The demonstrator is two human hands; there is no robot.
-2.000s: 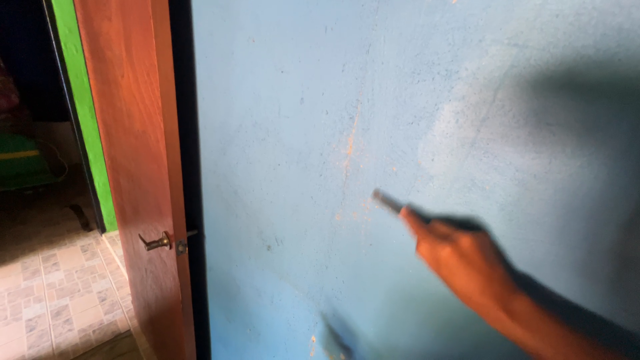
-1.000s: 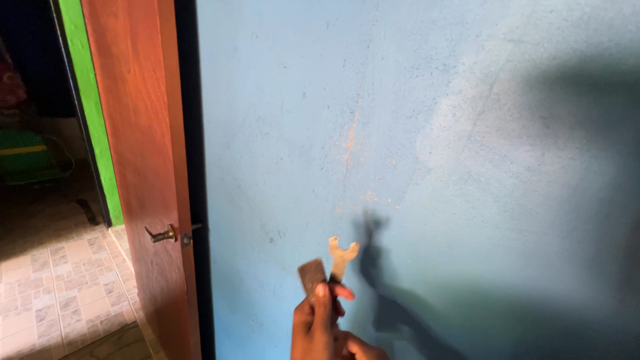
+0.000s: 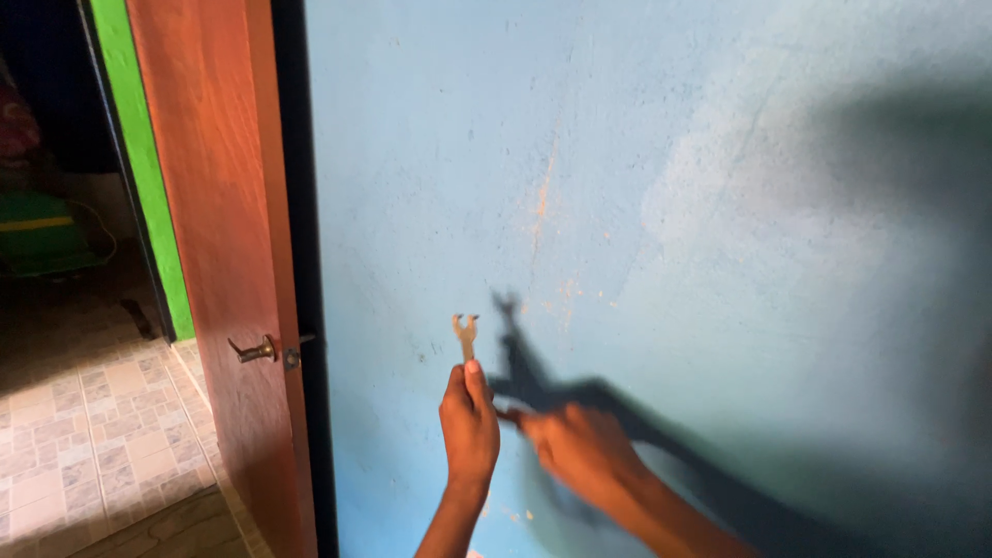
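Observation:
My left hand (image 3: 470, 430) is closed round a small flat metal tool with a forked end (image 3: 465, 332), like an open-end wrench, its prongs pointing up in front of the blue wall. Just to the right and a little lower, my right hand (image 3: 581, 449) grips a thin dark object (image 3: 508, 416), whose tip reaches toward the left wrist; what it is cannot be made out. Scuffed orange marks and a thin crack (image 3: 542, 203) run down the painted wall (image 3: 434, 194) above the hands.
A reddish wooden door (image 3: 225, 194) with a brass lever handle (image 3: 254, 350) stands at the left, beside a dark gap. Beyond it are a green door frame (image 3: 147, 170), a tiled floor (image 3: 46, 442) and a green object (image 3: 43, 240). Shadows of my arms fall on the wall.
My right hand, raised near the wall marks two seconds ago, is now lower. The forked tool first shows one second ago, in hands bunched together; now the hands are apart.

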